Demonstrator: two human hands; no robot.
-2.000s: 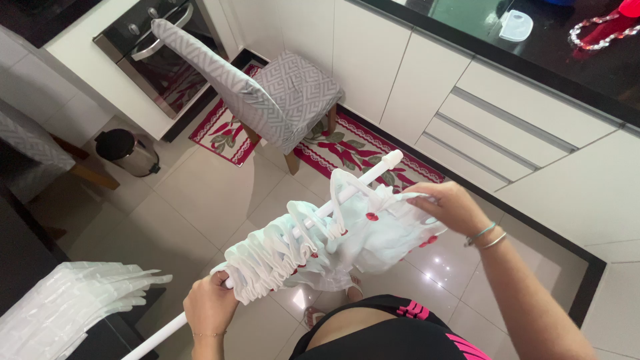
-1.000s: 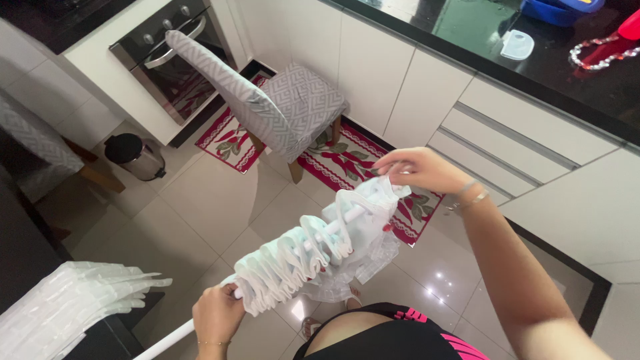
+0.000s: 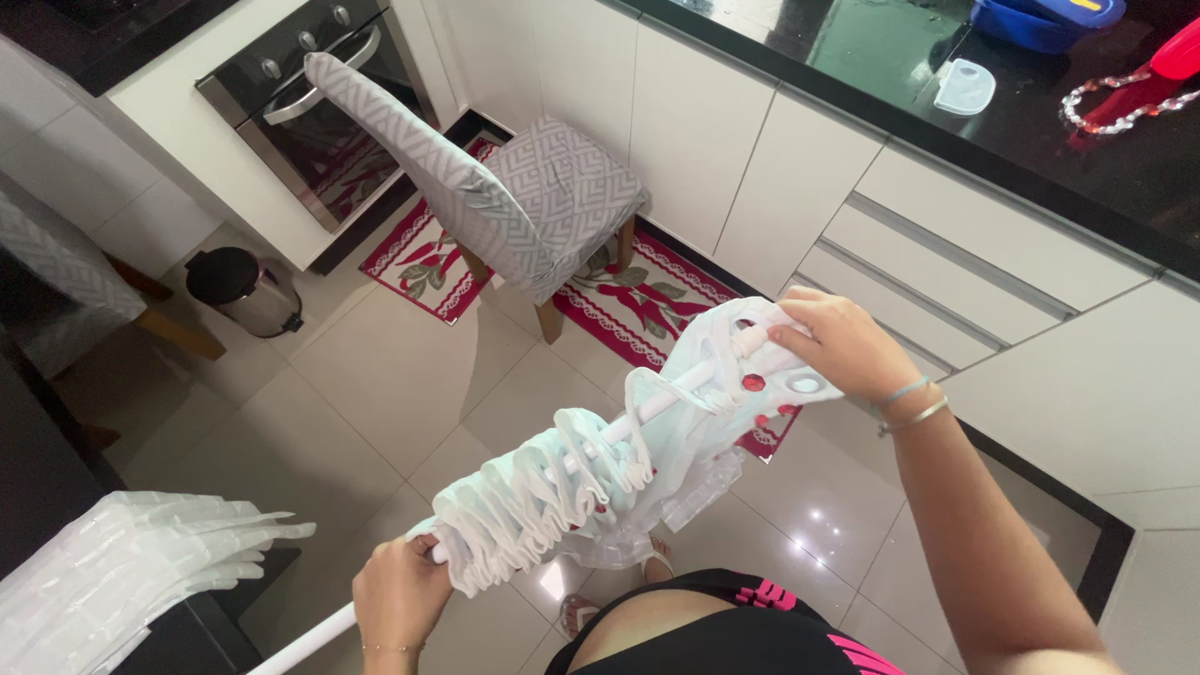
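A white curtain rod (image 3: 314, 637) runs diagonally up to the right, with a gathered white sheer curtain (image 3: 511, 497) bunched in folds around it. My left hand (image 3: 401, 600) grips the rod together with the lower-left end of the folds. My right hand (image 3: 834, 342) pinches the curtain's top edge at the rod's upper-right end. Beside that hand, a ring-shaped eyelet (image 3: 806, 384) shows in the fabric, which bears red decorations (image 3: 753, 382). The rod's end cap (image 3: 750, 340) lies close to my right fingertips, partly among the fabric.
A patterned fabric-covered chair (image 3: 562, 187) stands on a red and white rug (image 3: 412, 272) near the oven (image 3: 328, 122). A pedal bin (image 3: 248, 291) is at left. White translucent material (image 3: 122, 562) lies at lower left. A beaded string (image 3: 1078, 117) and blue container (image 3: 1031, 28) rest on the counter.
My right hand has moved down and to the right since one second ago, holding the curtain's edge at the rod's end. My left hand stays on the rod and folds.
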